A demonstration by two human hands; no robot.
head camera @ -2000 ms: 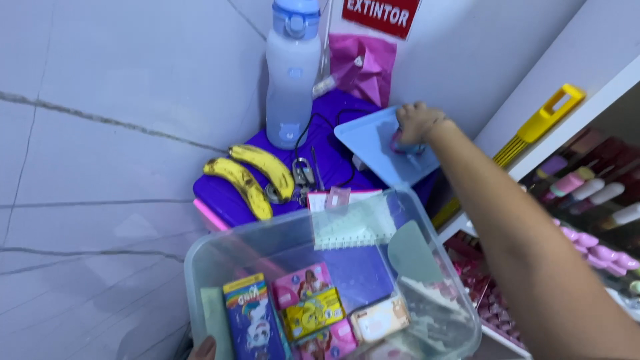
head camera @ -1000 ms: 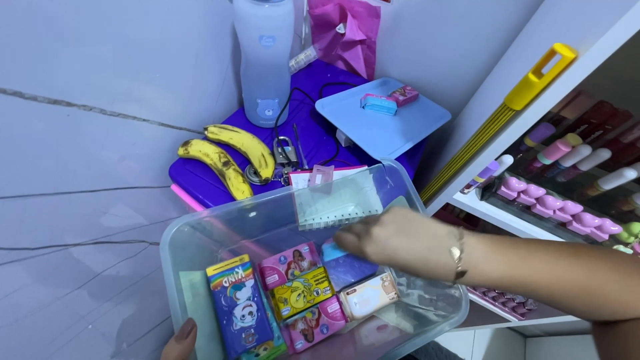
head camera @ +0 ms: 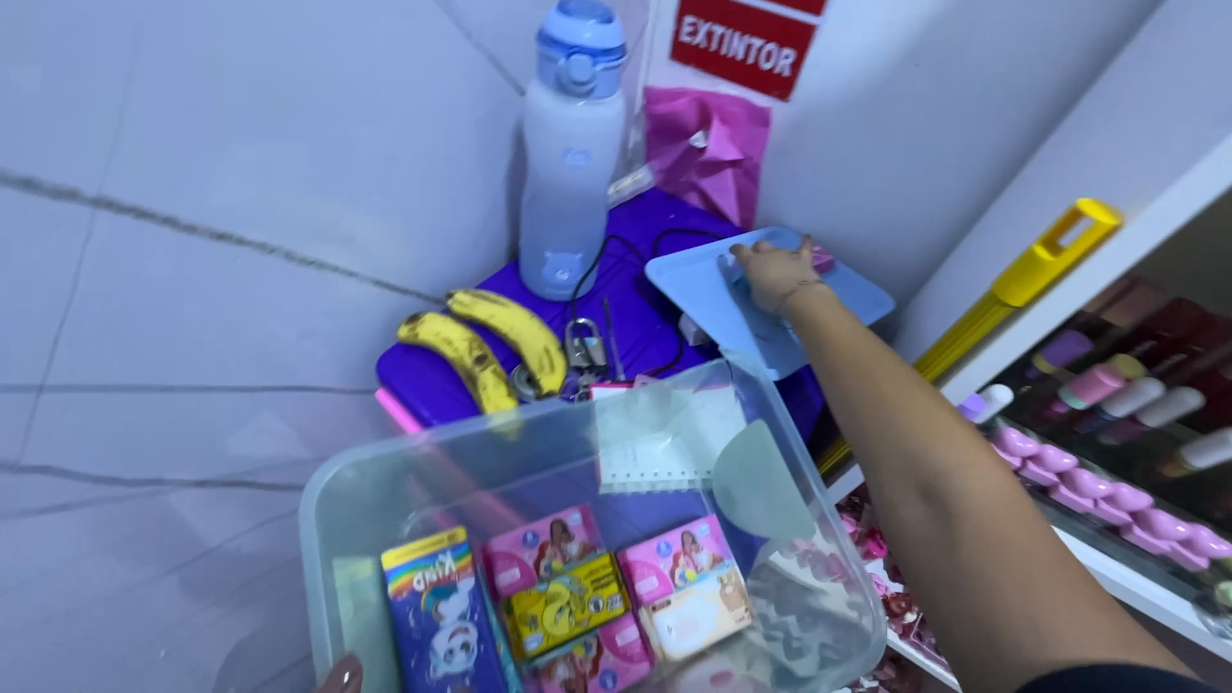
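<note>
My right hand [head camera: 775,279] reaches over the light blue plastic tray [head camera: 698,279], its fingers down at a small blue item it partly hides; whether they grip it cannot be told. Beside those fingers a small pink box [head camera: 821,258] lies on the tray. Only the thumb of my left hand [head camera: 342,676] shows, at the near left rim of the clear plastic bin [head camera: 332,481]. In the bin are a tall blue box with a rainbow [head camera: 450,626], several pink boxes [head camera: 679,558], a yellow box [head camera: 568,604] and a cream box [head camera: 698,611].
On the purple surface [head camera: 635,221] stand a pale blue bottle [head camera: 573,183], two bananas [head camera: 515,332], a padlock [head camera: 585,346] and a black cable. A spiral notepad [head camera: 664,443] lies behind the bin wall. At right are a yellow handle [head camera: 1049,255] and shelves of cosmetics [head camera: 1097,385].
My right hand has moved from inside the bin back to the tray. Another pink box now lies in the bin above the cream box, where none showed two seconds ago.
</note>
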